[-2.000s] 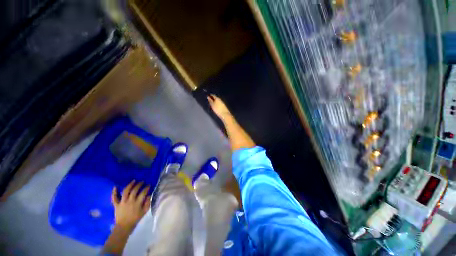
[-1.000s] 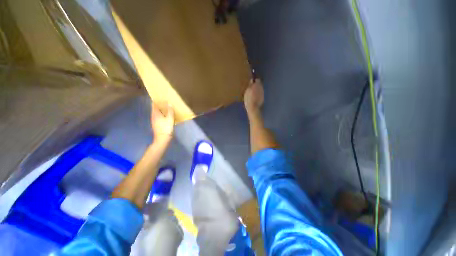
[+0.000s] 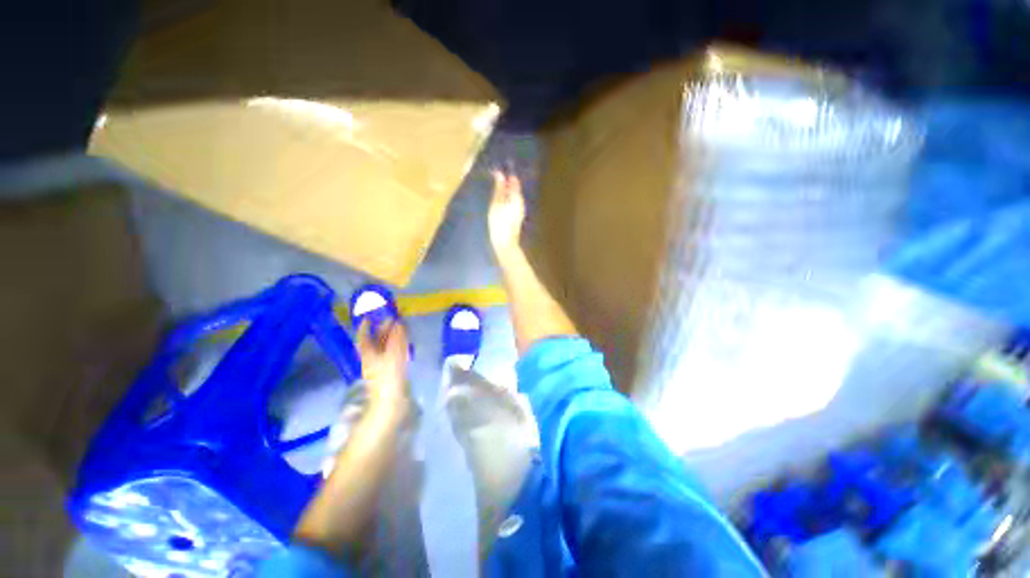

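A brown cardboard carton stands in front of me on the grey floor, tilted in view, with one corner pointing toward my feet. My right hand is just right of it, fingers extended, with nothing seen in it. My left hand is lower, over my left slipper, blurred, fingers slightly apart and holding nothing visible. A second brown carton stands right of my right hand, beside a shiny stack of clear ribbed trays.
A blue plastic stool is at lower left, near my left forearm. Another brown cardboard surface is at the far left. A yellow floor line crosses by my slippers. Blurred blue shapes are at lower right.
The view has swung away from the bench. My left hand has left the cardboard edge and dropped toward my body. My right hand has also come off the cardboard. The tray stack has come into view.
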